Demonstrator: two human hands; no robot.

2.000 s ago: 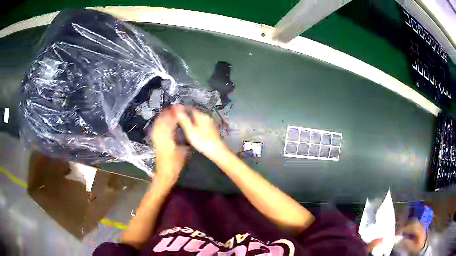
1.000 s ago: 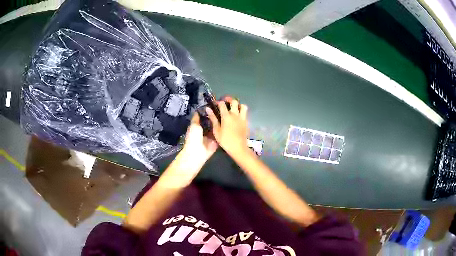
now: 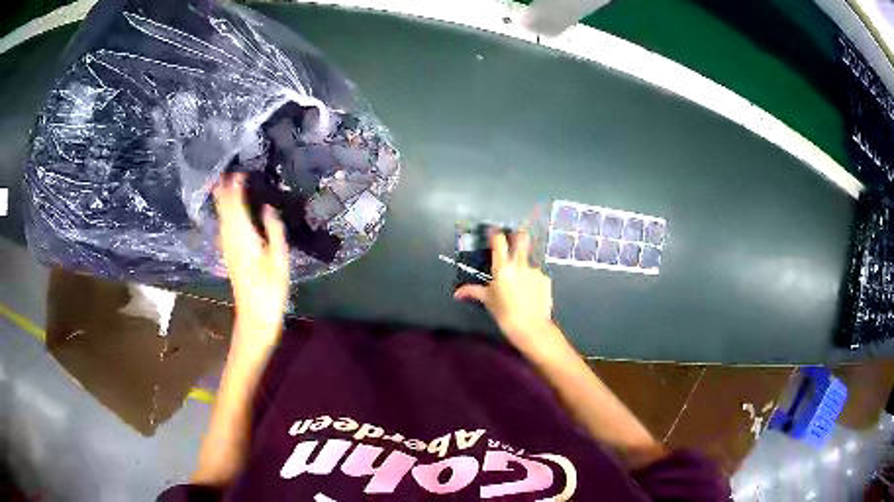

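Note:
A clear poly bag (image 3: pixel 118 147) of black plastic housings lies at the left of the bench, its mouth facing right. A loose pile of black and grey housings (image 3: pixel 333 176) shows in the mouth. My left hand (image 3: pixel 253 260) is at the lower side of the mouth, fingers apart, with nothing seen in it. My right hand (image 3: pixel 518 286) touches down by a small group of black parts (image 3: pixel 474 263) at mid-bench; its grip on them is unclear. A thin light line, possibly tweezers (image 3: pixel 464 267), crosses these parts. A liner sheet (image 3: pixel 606 238) with two rows of dark pads lies right of that hand.
A pale rail (image 3: pixel 686 76) curves along the bench's far edge, with a pale post (image 3: pixel 561 15) on it. Dark trays (image 3: pixel 872 284) stand at the far right. A brown cardboard box (image 3: pixel 127 343) is below the bench at left, and a blue bin (image 3: pixel 816 407) at lower right.
My hands were together at the bag mouth and have parted. My left hand moved left along the mouth; my right hand moved right to the small parts. The pile at the mouth has shifted.

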